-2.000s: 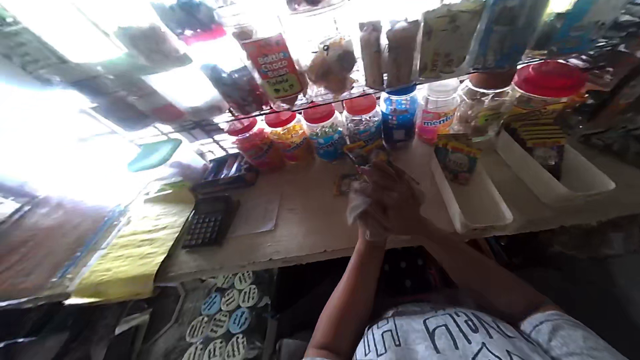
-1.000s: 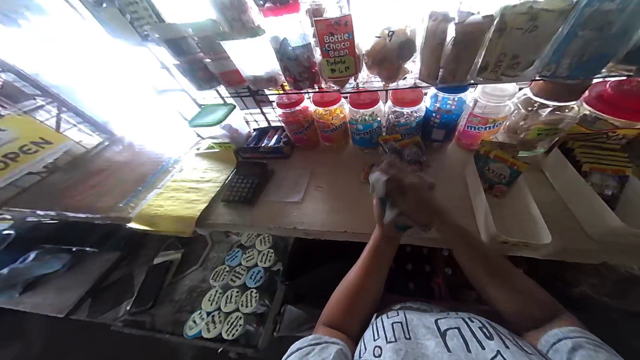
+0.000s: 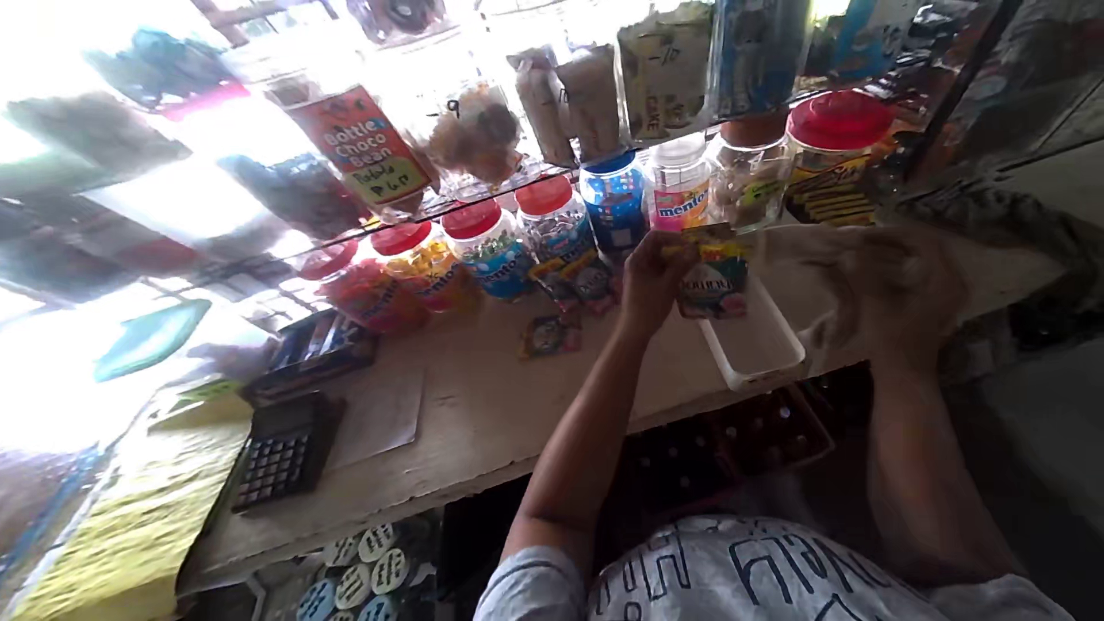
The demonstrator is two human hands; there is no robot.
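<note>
My left hand (image 3: 657, 274) grips a green and yellow packet (image 3: 714, 280) by its upper edge, above the back part of a long white plastic tray (image 3: 759, 345). My right hand (image 3: 901, 293) is blurred, to the right of the tray, around a pale, thin thing like a cloth or plastic (image 3: 828, 319); its exact nature cannot be told. Left of my left hand, several small packets (image 3: 591, 280) lean by the jars, and one more packet (image 3: 550, 335) lies flat on the wooden counter (image 3: 492, 405).
Candy jars with red lids (image 3: 492, 250), a blue jar (image 3: 614, 203) and a wide red-lidded jar (image 3: 838, 129) line the back. Hanging snack bags (image 3: 366, 147) overhang them. A calculator (image 3: 280, 453), paper (image 3: 377, 414) and yellow sheet (image 3: 142, 509) lie left. Below is a crate (image 3: 768, 435).
My hands were together over the counter; they are now apart and farther right. The packet at the tray is now held up in my left hand, and the tray's inside shows.
</note>
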